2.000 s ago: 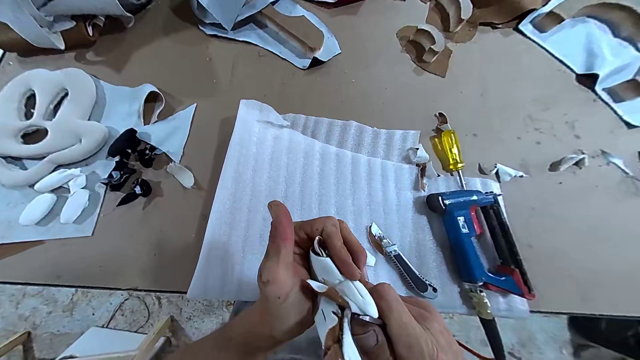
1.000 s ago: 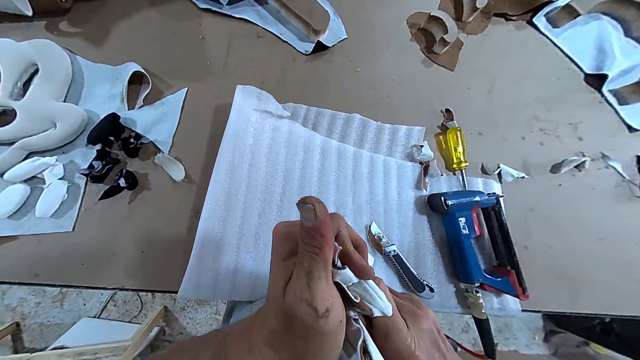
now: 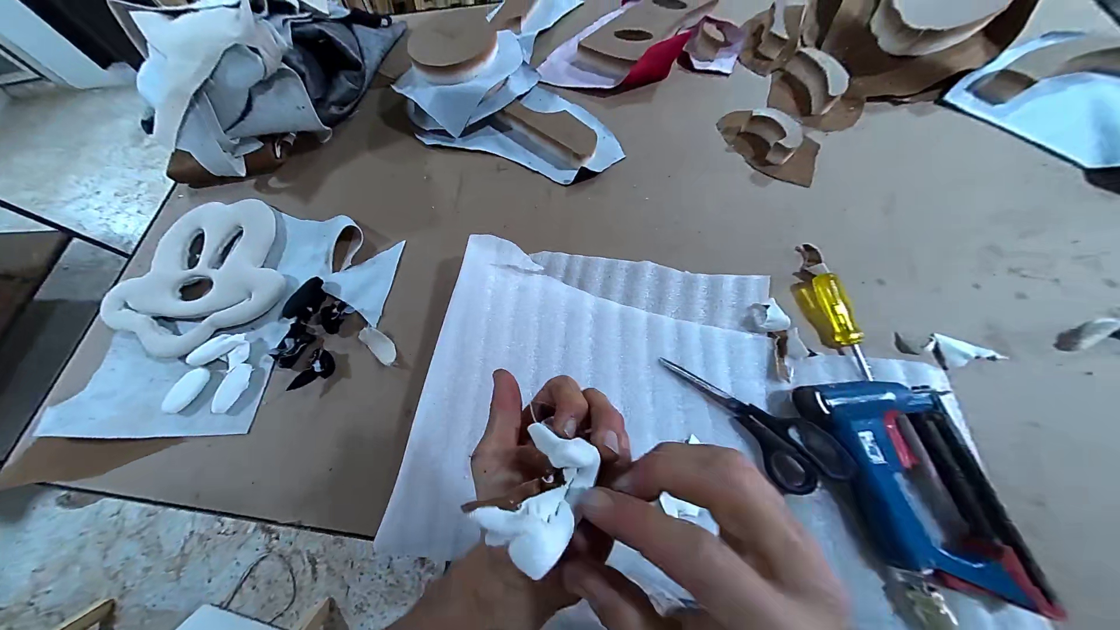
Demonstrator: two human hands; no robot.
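My left hand (image 3: 525, 472) cradles a small white leather-like piece (image 3: 556, 503) with folded lobes and a brown underside, thumb raised. The fingertips of my right hand (image 3: 700, 534) pinch the piece's right side. Both hands are over a sheet of white foam (image 3: 560, 324). To their right on the foam lie black-handled scissors (image 3: 761, 429), blades pointing up-left, and a blue pneumatic stapler (image 3: 901, 490). A yellow-handled screwdriver (image 3: 836, 311) has its shaft toward the stapler. More white material is partly hidden behind my right fingers.
A padded cream cartoon face (image 3: 197, 271) rests on pale leather at the left, with small white ovals (image 3: 232, 385) and glossy black pieces (image 3: 306, 332) beside it. Leather scraps (image 3: 236, 87) and foam-backed cut-outs (image 3: 770, 140) line the back. The table's front edge (image 3: 210, 509) is at lower left.
Scissors now lie on the foam where the utility knife was seen; the knife is no longer visible. The white piece is turned and more exposed in my left hand. The view takes in more of the table's back.
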